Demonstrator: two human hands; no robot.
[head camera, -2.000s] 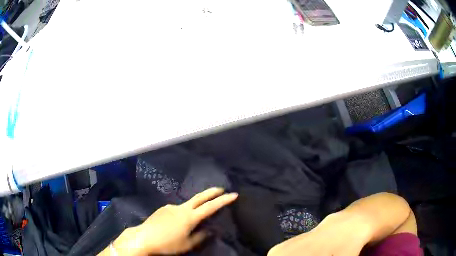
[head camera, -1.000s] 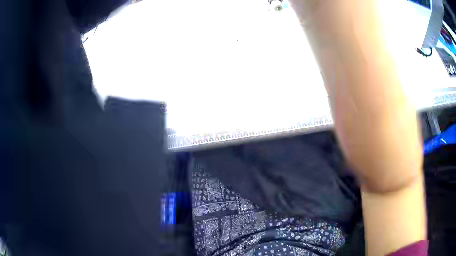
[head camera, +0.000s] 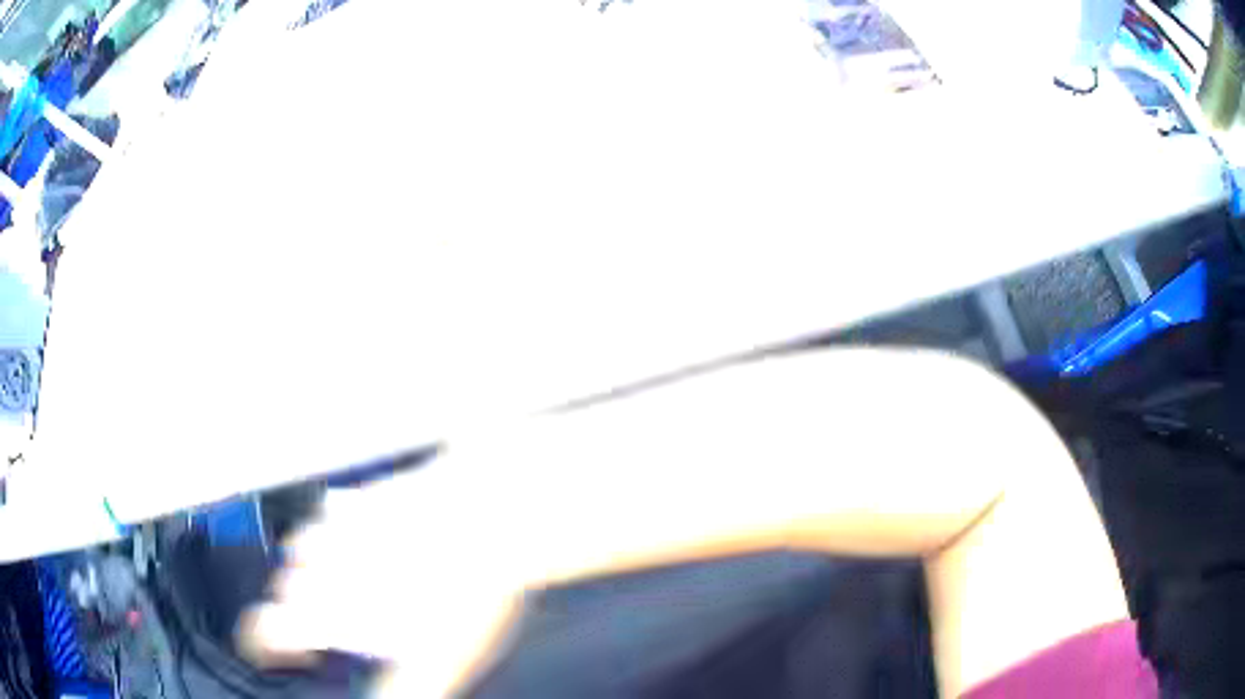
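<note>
Dark cloth (head camera: 683, 635) lies below the front edge of the white table (head camera: 546, 273), under my right forearm. My right arm reaches from the lower right across to the left. My right hand (head camera: 389, 526) is at the lower left, just below the table edge, blurred and overexposed. What looks like my left hand (head camera: 444, 649) is at the bottom edge, cut off and merging with the right hand. Whether either hand grips cloth cannot be told.
A washed-out phone-like rectangle (head camera: 874, 48) lies at the table's far right. A blue plastic part (head camera: 1140, 321) is under the table at the right. Blue latticed plastic (head camera: 59, 621) and dark cables are at the lower left. Cluttered items stand beyond the table's left side.
The large dark cloth at the left has gone from view. My right arm has swung down from over the table to lie across the lap area. The patterned cloth no longer shows.
</note>
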